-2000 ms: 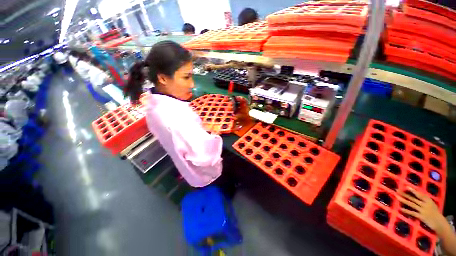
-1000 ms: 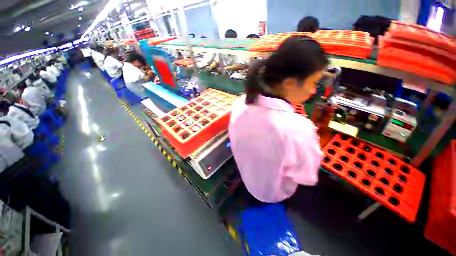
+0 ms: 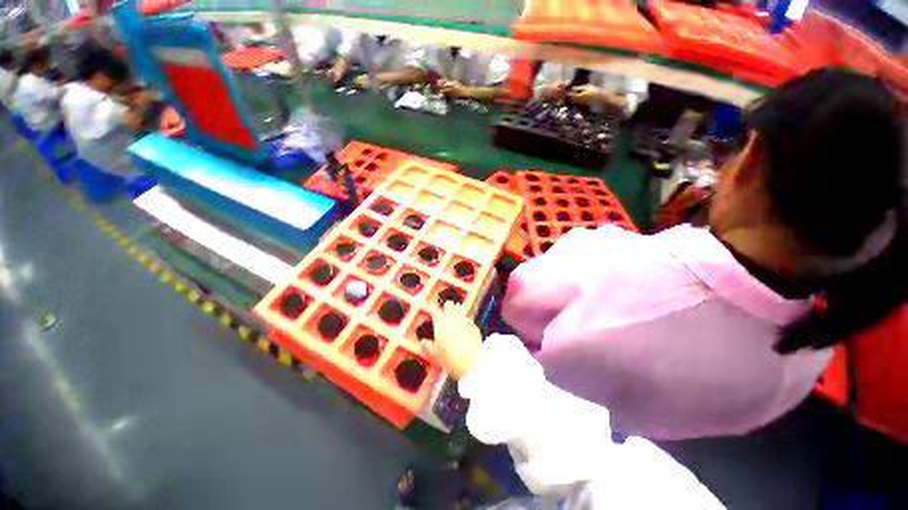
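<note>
An orange compartment tray (image 3: 343,369) lies on top of a stack at the bench's near end. Dark round units (image 3: 409,374) sit in many of its pockets. One pocket holds a pale unit (image 3: 356,290); the far pockets hold none. A grey-silver box, perhaps a bench scale (image 3: 445,406), shows under the stack's near right corner. My right hand (image 3: 455,340), in a white sleeve, reaches from the lower right and rests at the tray's right edge. Its fingers are apart, over a pocket; I cannot tell whether they touch a unit. My left hand is not in view.
A person in pink (image 3: 677,329) is close on the right. More orange trays (image 3: 567,204) lie behind the stack, near a black tray (image 3: 553,139). A blue box-shaped object (image 3: 234,189) is left of it. Yellow-black tape (image 3: 199,299) runs along the floor. People sit behind the bench.
The view has swung left and closer to the tray stack by the bench end. The person in pink now fills the right side. My right hand has come to the tray.
</note>
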